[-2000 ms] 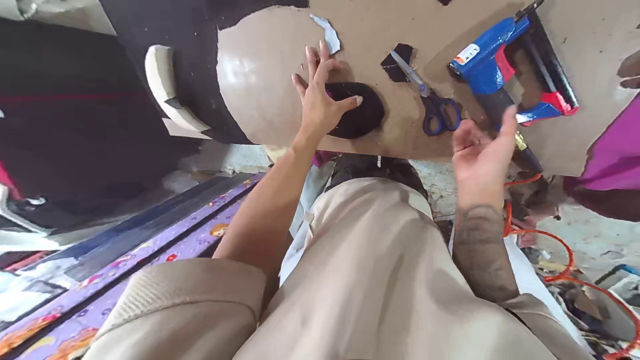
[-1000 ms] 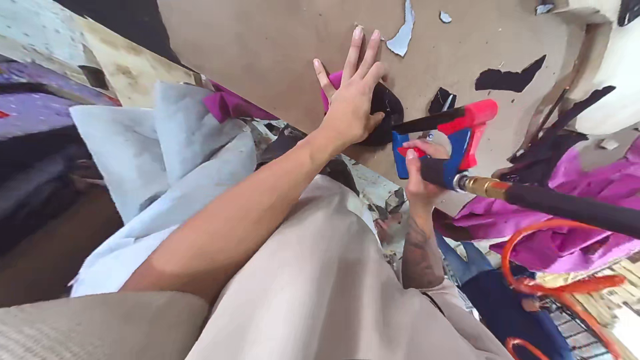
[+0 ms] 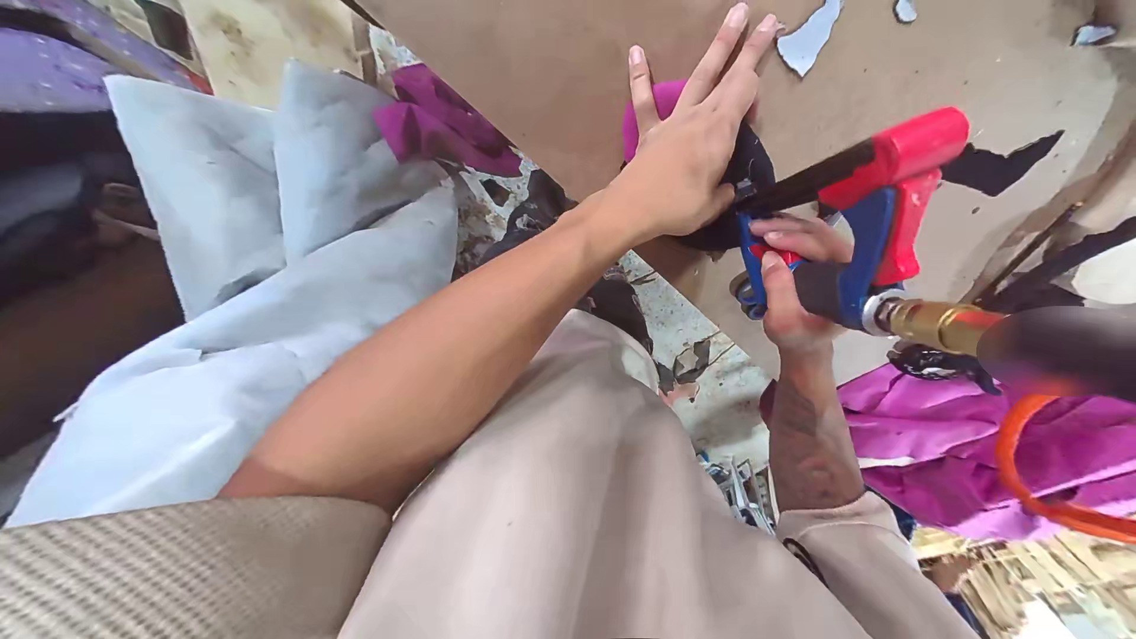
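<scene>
My left hand (image 3: 697,146) lies with spread fingers on a small pad of black and magenta fabric (image 3: 754,164) on the brown work surface. My right hand (image 3: 799,271) grips the handle of a blue and red pneumatic stapler (image 3: 870,222). The stapler's nose meets the pad's edge beside my left thumb; whether it presses on it, I cannot tell. A brass hose fitting (image 3: 941,324) joins the handle to a dark hose end. Just under the tool, scissors (image 3: 751,297) show only part of their handles.
Scraps of light material (image 3: 809,37) and black fabric (image 3: 998,167) lie on the surface. Magenta cloth (image 3: 941,444) and an orange hose (image 3: 1021,470) are at the lower right. Pale grey padding sheets (image 3: 355,257) stand at the left, by another magenta cloth piece (image 3: 439,124).
My right hand, empty two seconds ago, has taken hold of the stapler, which was lying on the surface, and brought it to the pad. My left hand stays on the pad. The view has turned.
</scene>
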